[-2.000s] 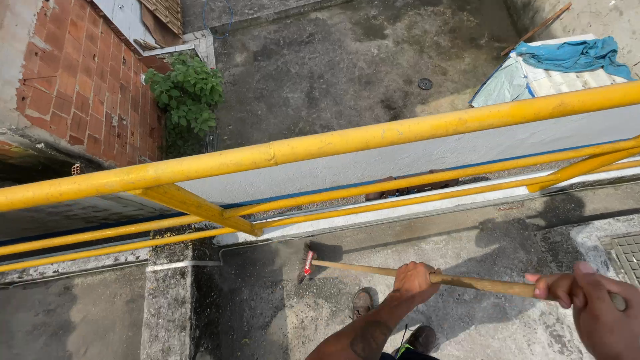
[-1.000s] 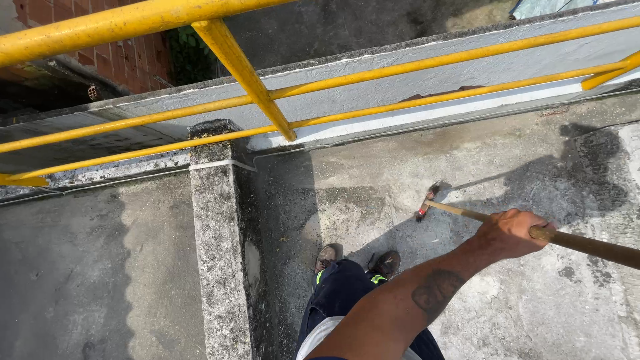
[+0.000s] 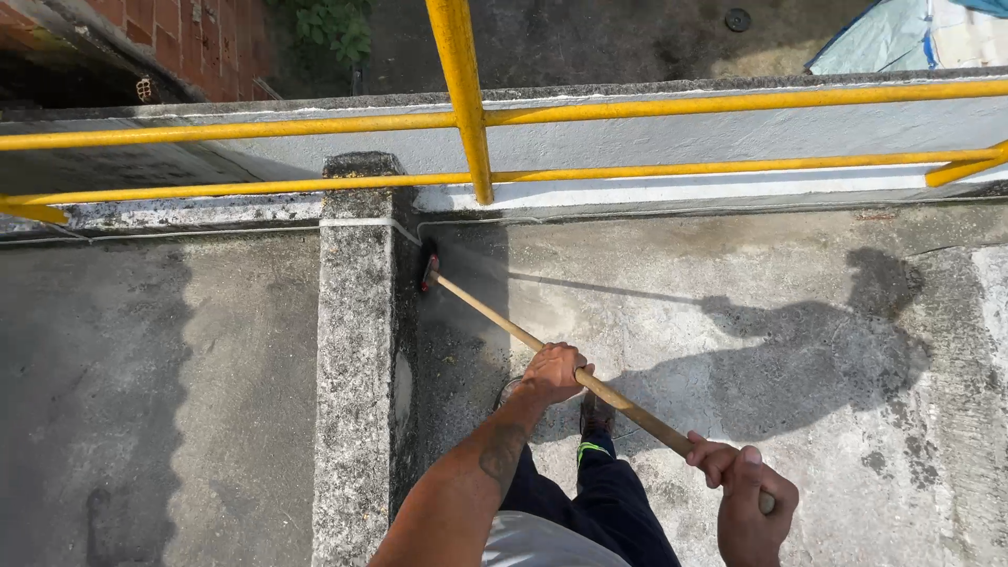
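A long wooden pole (image 3: 630,408) runs diagonally from the lower right to a small dark and red broom head (image 3: 429,266). That head is down at the foot of the low concrete divider wall (image 3: 354,315), in its shaded corner by the parapet. My left hand (image 3: 557,372) is closed around the middle of the pole. Near the pole's top end, my right hand (image 3: 746,484) wraps it with curled fingers, the thumb lying along the top. Whether the bristles touch the wall cannot be told.
Yellow metal railing (image 3: 709,105) crosses above a white parapet wall (image 3: 709,134). A thin pale cable (image 3: 197,233) follows the wall base and passes over the divider. Rough concrete floor (image 3: 236,394) lies on both sides. Beyond the parapet is a lower yard with a drain cover (image 3: 737,20) and a tarp.
The broom head has moved left across the floor to the divider's corner. My right hand, out of view one second ago, is visible again on the pole. The view has shifted.
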